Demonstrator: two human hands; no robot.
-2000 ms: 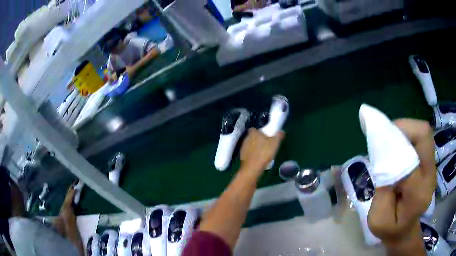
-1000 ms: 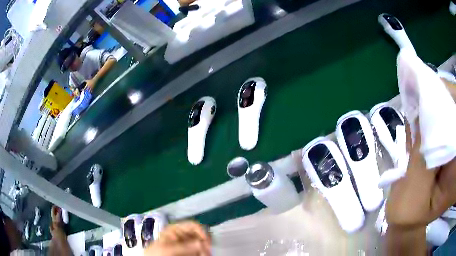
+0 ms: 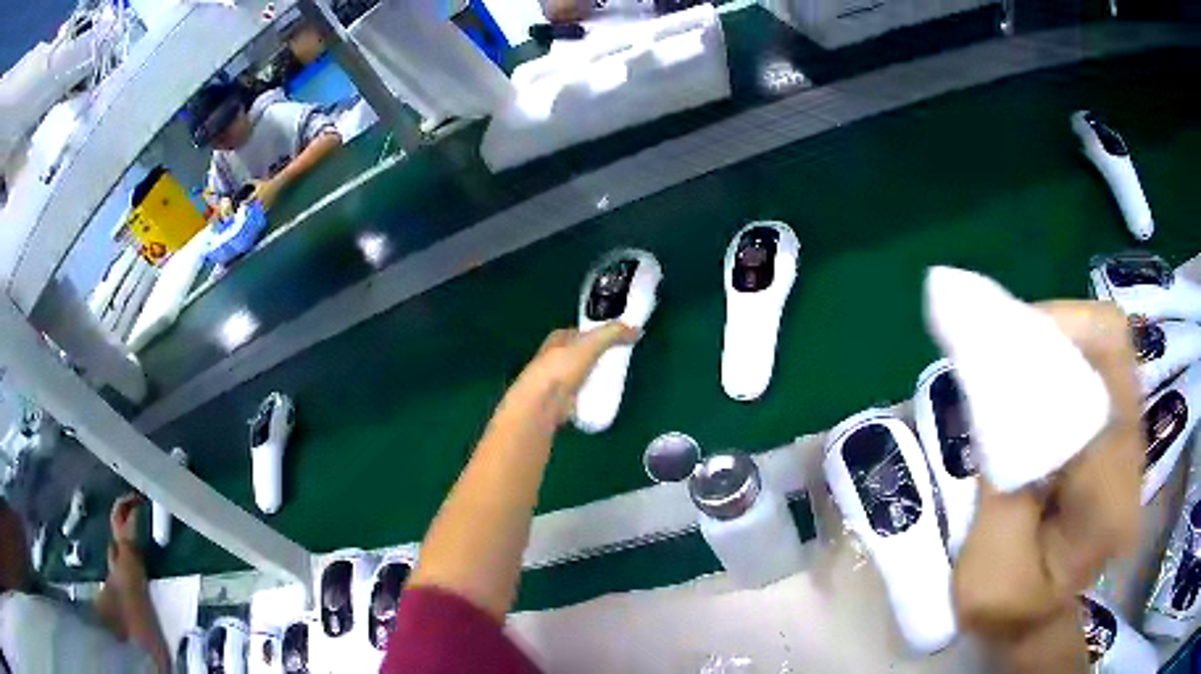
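Note:
My left hand (image 3: 577, 366) reaches over the green conveyor belt, its thumb and fingers around the grip of a white handset (image 3: 609, 382) with a glossy black panel. A second handset (image 3: 753, 336) lies on the belt just to its right, untouched. My right hand (image 3: 1054, 540), at the right above the bench, holds a folded white wiping cloth (image 3: 1021, 382) whose tip points up and left. The cloth and hand partly hide handsets behind them. The fingers under the left handset are hidden.
A white pump bottle (image 3: 748, 533) with its round lid open stands at the bench edge. Handsets (image 3: 896, 514) lie at right, and others (image 3: 339, 599) at lower left. A slanting white post (image 3: 158, 467) crosses the left. Other people work at left. White trays (image 3: 613, 86) stand beyond the belt.
My left hand has moved from the lower bench edge up over the belt and onto the left handset. My right hand has the cloth raised, tip now pointing up-left. The view has shifted.

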